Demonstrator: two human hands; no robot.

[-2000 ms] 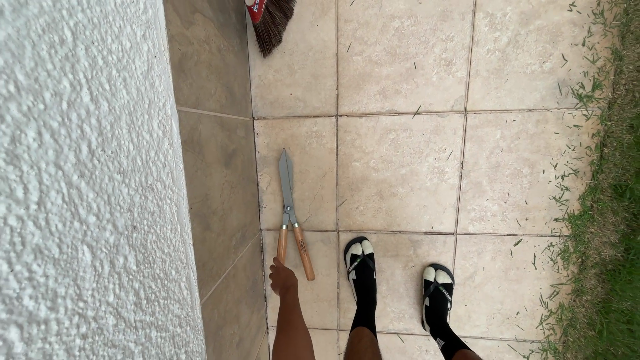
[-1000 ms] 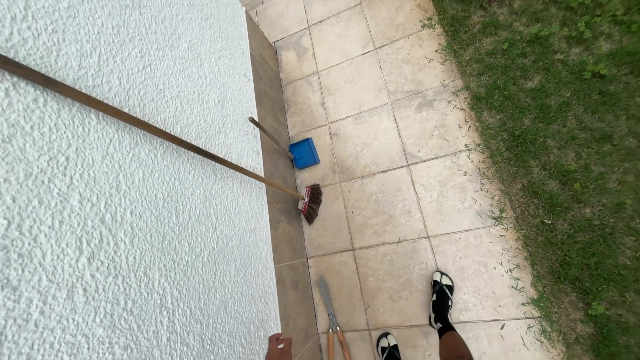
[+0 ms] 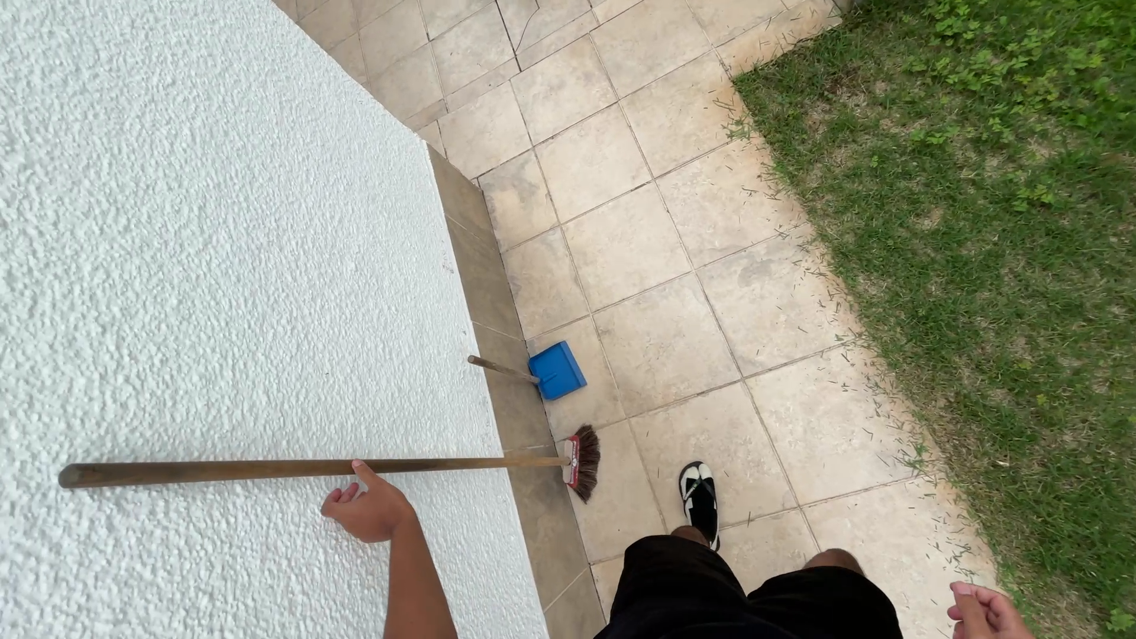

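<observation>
A broom with a long wooden handle (image 3: 266, 470) leans on the white wall, its dark bristles (image 3: 584, 463) on the tiles at the wall's foot. My left hand (image 3: 368, 508) is at the handle, a fingertip touching or nearly touching it, the fingers not wrapped round it. Beyond the broom, a blue dustpan (image 3: 557, 371) with a short wooden handle stands against the wall base. At the lower right edge, partly cut off, my right hand (image 3: 981, 611) hangs over the edge of the paving with fingers curled and nothing seen in it.
A rough white wall (image 3: 266, 266) with a tiled skirting (image 3: 484, 257) runs along the left. Beige floor tiles (image 3: 657, 328) stretch ahead, with grass clippings near the lawn (image 3: 994, 293) on the right. My foot in a flip-flop (image 3: 699, 493) is on the tiles.
Two seconds ago a hand was at the wooden-handled hedge shears on the tiles; the shears are now out of view. My left hand has come up to the broom handle. The view has moved forward along the wall.
</observation>
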